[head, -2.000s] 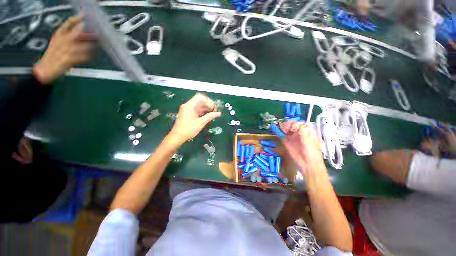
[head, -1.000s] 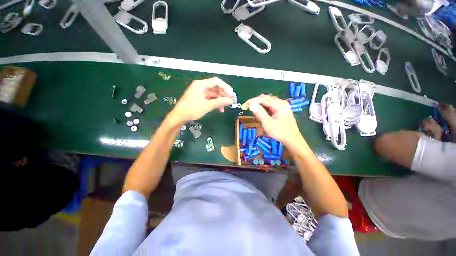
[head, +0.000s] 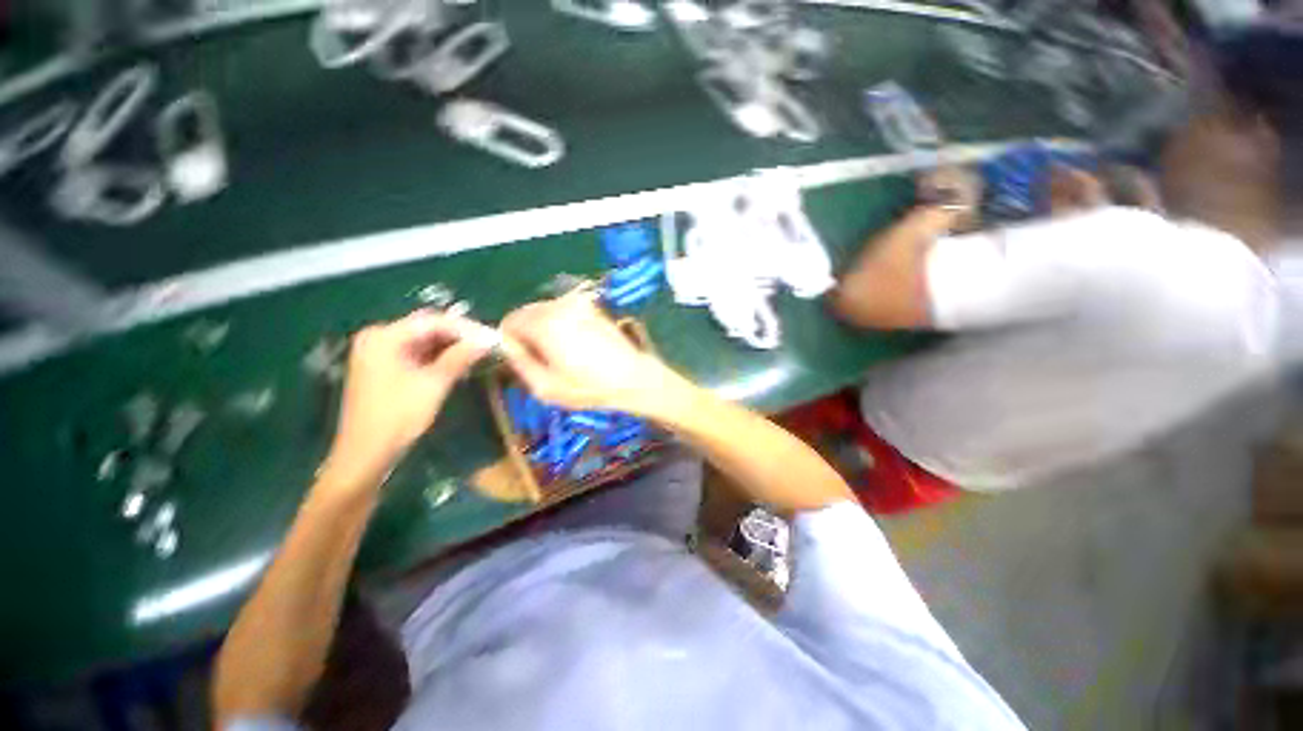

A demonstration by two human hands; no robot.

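Observation:
My left hand point(head: 407, 374) and my right hand point(head: 579, 350) meet fingertip to fingertip above the green surface point(head: 307, 464), just behind the open parts box. A small pale part point(head: 490, 340) is pinched between them, mostly hidden and blurred. The parts box point(head: 517, 449) is brown and holds blue cylinders point(head: 579, 436); my right hand and forearm cover part of it. More blue cylinders point(head: 630, 261) lie loose behind my right hand. Small metal parts point(head: 179, 426) and small rings point(head: 135, 504) lie scattered to the left of my left hand.
White looped units point(head: 746, 257) are heaped right of the blue cylinders. More looped units point(head: 503, 132) lie on the far belt beyond the white rail point(head: 415, 240). A person in a white top point(head: 1086, 314) sits at right, an arm on the surface. A grey post point(head: 50, 286) is at left.
Since two seconds ago, my right hand has moved from the loose blue cylinders to meet my left hand. The camera has turned right, so the scene now appears shifted left, tilted and blurred.

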